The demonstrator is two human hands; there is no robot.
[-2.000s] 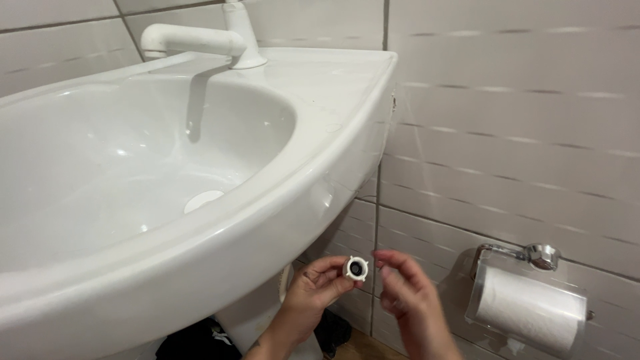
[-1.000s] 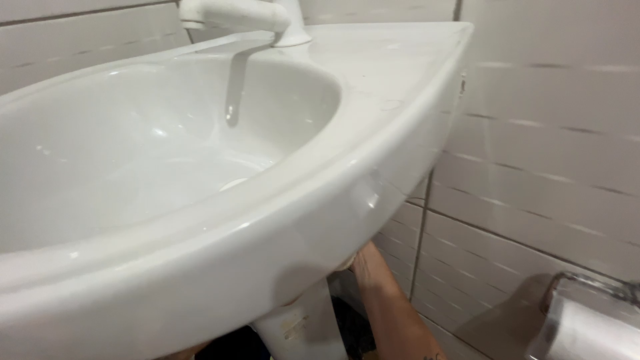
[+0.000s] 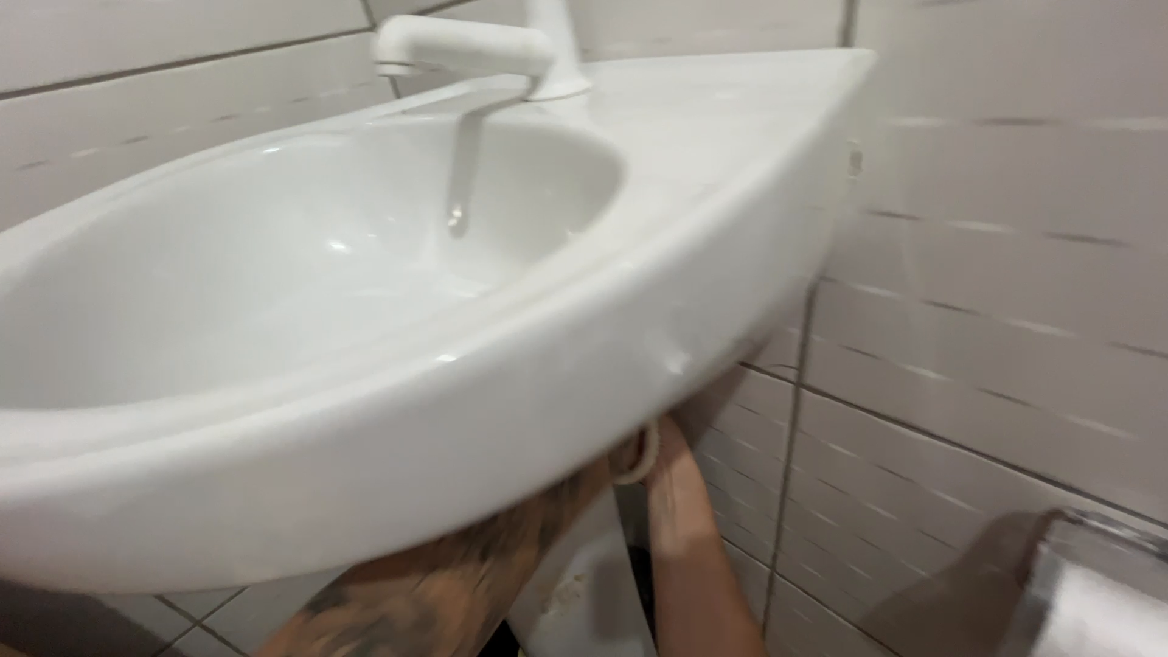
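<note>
Both of my forearms reach up beneath the white ceramic washbasin (image 3: 584, 365), whose rim hides my hands. The tattooed left forearm (image 3: 438, 575) slants up from the bottom edge, in front of the white pedestal (image 3: 584, 566). More upright, the right forearm (image 3: 689, 538) passes to the right of the pedestal. A pale curved hose or pipe (image 3: 646, 454) shows between my wrists, just under the rim; whether a hand holds it cannot be seen. The small white ribbed plastic nut seen earlier is out of sight.
A white faucet (image 3: 474, 46) stands on the basin's back ledge. Tiled wall (image 3: 967, 365) rises close on the right, with a toilet paper roll (image 3: 1095, 602) in its holder at the lower right. Something dark lies low behind the pedestal.
Two seconds ago both hands were in front of the pedestal, with the white nut in the left fingers. They have since gone up under the basin, out of sight.
</note>
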